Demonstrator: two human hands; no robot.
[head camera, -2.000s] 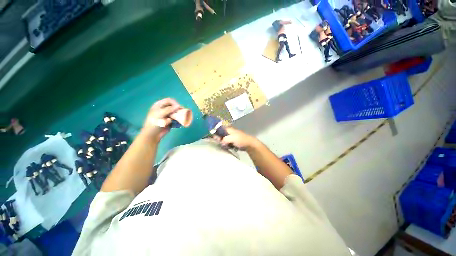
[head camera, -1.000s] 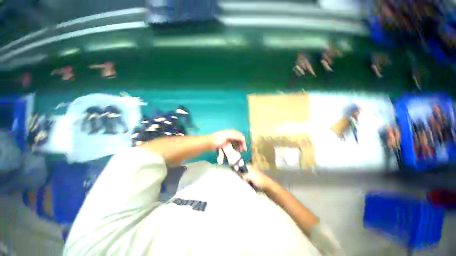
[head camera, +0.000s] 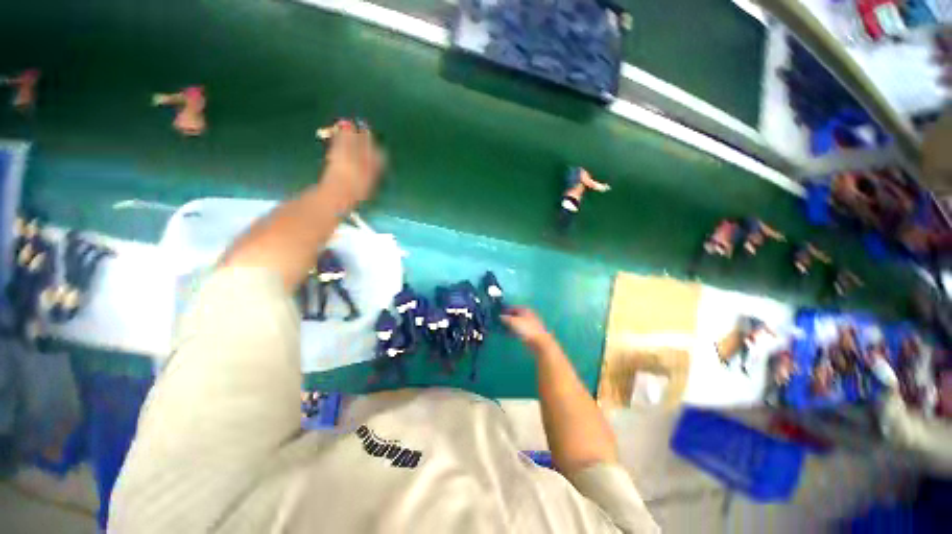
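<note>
My left hand (head camera: 357, 167) is blurred and reaches over the dark green belt. An orange-brown upper body part (head camera: 338, 130) shows at its fingertips; whether they grip it is unclear. My right hand (head camera: 527, 325) is at the right side of the leg-part pile, its fingers closed on the end of a dark lower body part (head camera: 493, 286). The pile of navy and black lower body parts (head camera: 451, 319) lies on the teal bench. Another lower body part (head camera: 331, 273) lies on the white plastic sheet (head camera: 367, 273), partly hidden by my left arm.
A figure (head camera: 572, 196) lies on the belt, with other figures (head camera: 722, 238) further right. Upper body parts (head camera: 189, 111) lie at left. Spotted cardboard (head camera: 649, 323), a white work sheet (head camera: 712, 367) and blue crates (head camera: 739, 455) are at right. A dark parts tray (head camera: 540, 44) is beyond the belt.
The view has turned and shifted left. My hands were together before my chest; now they are apart, the left out over the belt and the right at the pile.
</note>
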